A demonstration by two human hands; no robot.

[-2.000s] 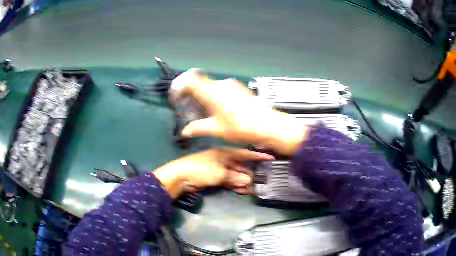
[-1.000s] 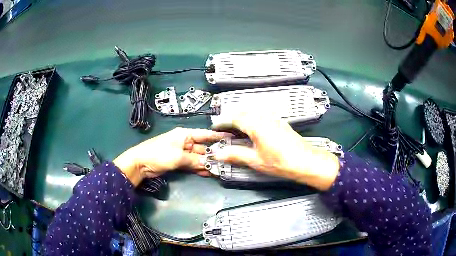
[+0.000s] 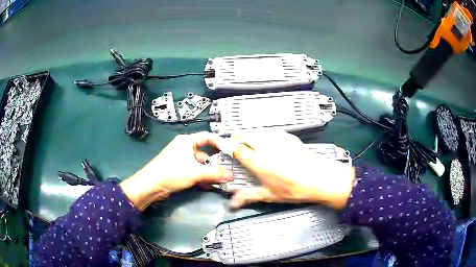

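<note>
Four light-grey ribbed power adapters lie in a column. My left hand is at the left end of the third power adapter, its fingers and thumb around that end. My right hand lies across the same case, fingers near its left end and thumb at the front side. The hands cover most of this case; any small part between the fingers cannot be made out. Two loose grey end plates lie left of the second adapter. The nearest adapter lies at the bench's front edge.
The farthest adapter has bundled cable at left. An orange screwdriver hangs upper right. Black cords, a white-headed tool and two round dishes are at right. A parts tray is far left.
The blur has cleared since the oldest frame, and the hands have come together at the third adapter's left end. Since one second ago, my right fingers and thumb have shifted around that end.
</note>
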